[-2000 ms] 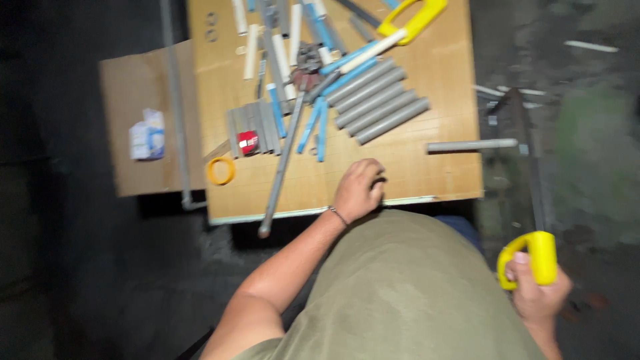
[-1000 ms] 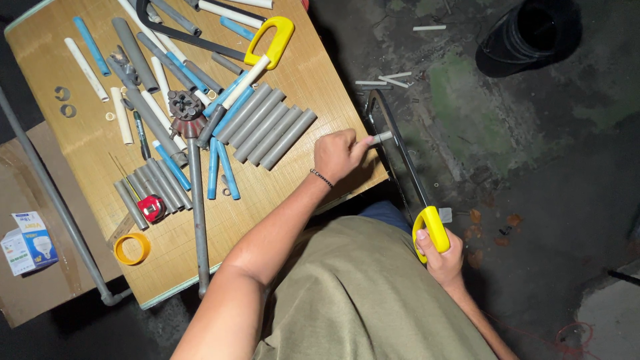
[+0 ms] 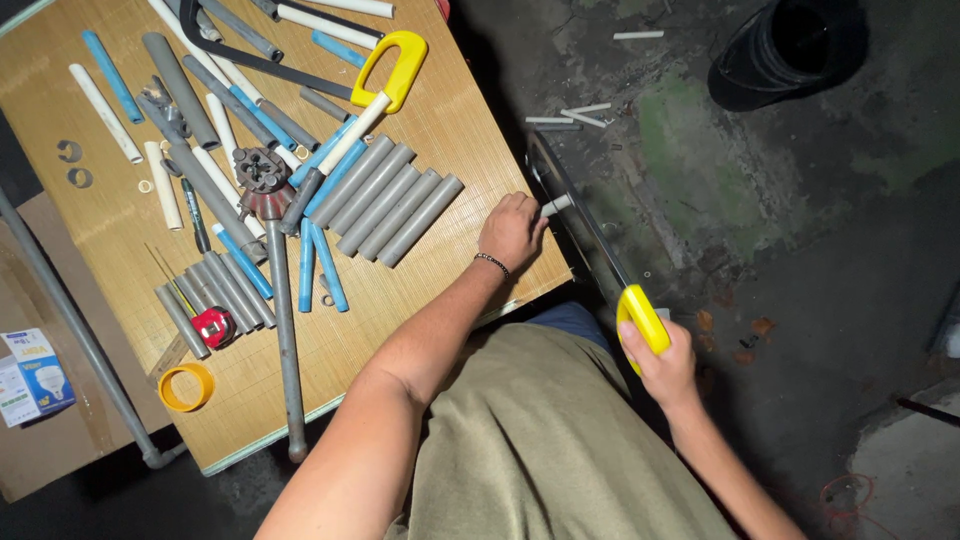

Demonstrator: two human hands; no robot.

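My left hand (image 3: 513, 234) grips a pale plastic pipe (image 3: 556, 205) at the right edge of the wooden table (image 3: 450, 300); the pipe's end sticks out past the edge. My right hand (image 3: 664, 358) is closed on the yellow handle of a hacksaw (image 3: 643, 319). Its frame slants up and left, and the pipe's free end lies at the frame; blade contact cannot be made out. Left of my left hand lies a row of short grey pipes (image 3: 397, 201). A second yellow-handled hacksaw (image 3: 391, 71) lies across other pipes farther back.
A pipe threading die stock (image 3: 262, 180) with a long handle, a red tape measure (image 3: 214, 327), a yellow tape roll (image 3: 186, 387) and blue pipes (image 3: 328, 266) lie on the table. On the floor are a black bucket (image 3: 780, 49) and white pipe offcuts (image 3: 585, 112).
Two seconds ago my left hand rested at the table's front edge and the pipe stuck out beyond the right edge; now that hand holds the pipe. The view has turned and shifted.
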